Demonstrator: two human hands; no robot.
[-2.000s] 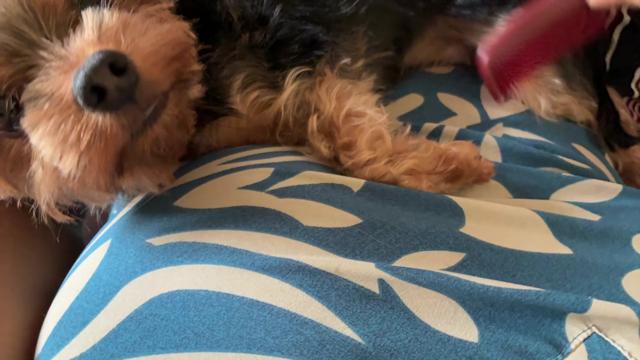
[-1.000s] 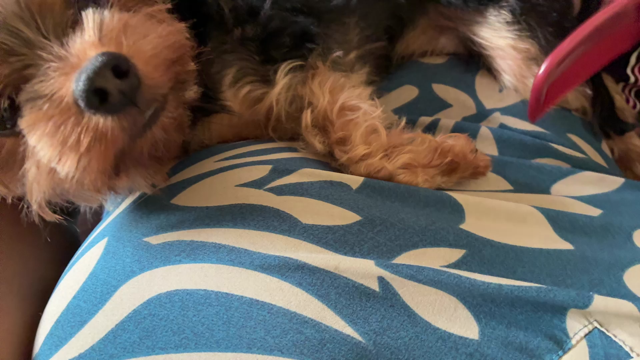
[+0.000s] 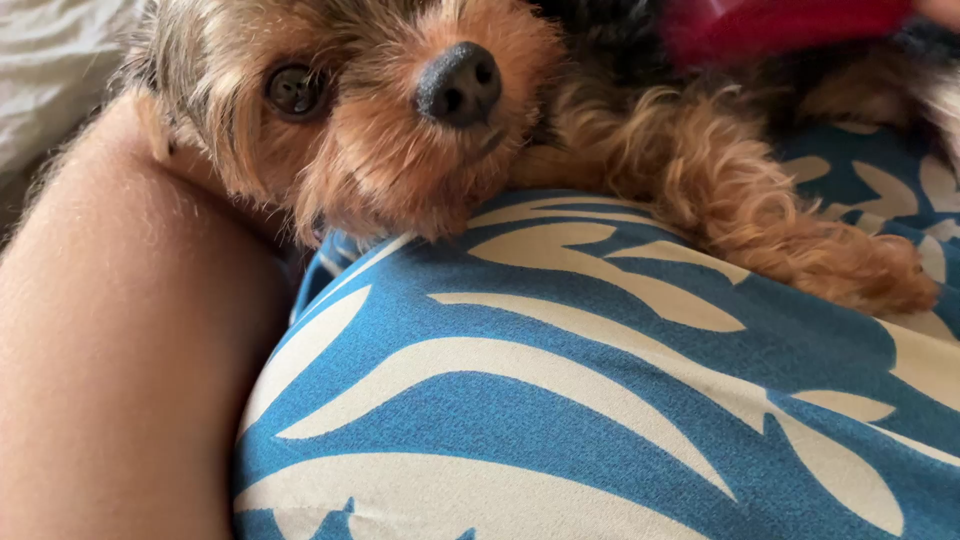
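Note:
A small dog with tan and black fur (image 3: 375, 135) lies on its side across blue cloth with a cream leaf pattern (image 3: 465, 405). Its head is at the upper left, its eye open, and a curly tan foreleg (image 3: 780, 217) stretches to the right. Over the dark fur at the top right is a blurred, glossy red tool (image 3: 780, 26), whose exact kind cannot be told. A small part of my right hand (image 3: 941, 11) shows at the tool's right end, holding it. At the left, a bare arm (image 3: 142, 322) reaches up beside the dog's head; my left hand is out of sight.
Pale, creased fabric (image 3: 60, 67) fills the upper left corner behind the arm. The patterned cloth rises in a rounded mound below the dog's muzzle, with folds near its foreleg at the right.
The red tool has moved left relative to the dog, from beyond the forepaw to the dark fur above the foreleg. The view has shifted left, showing more of the dog's face and the arm.

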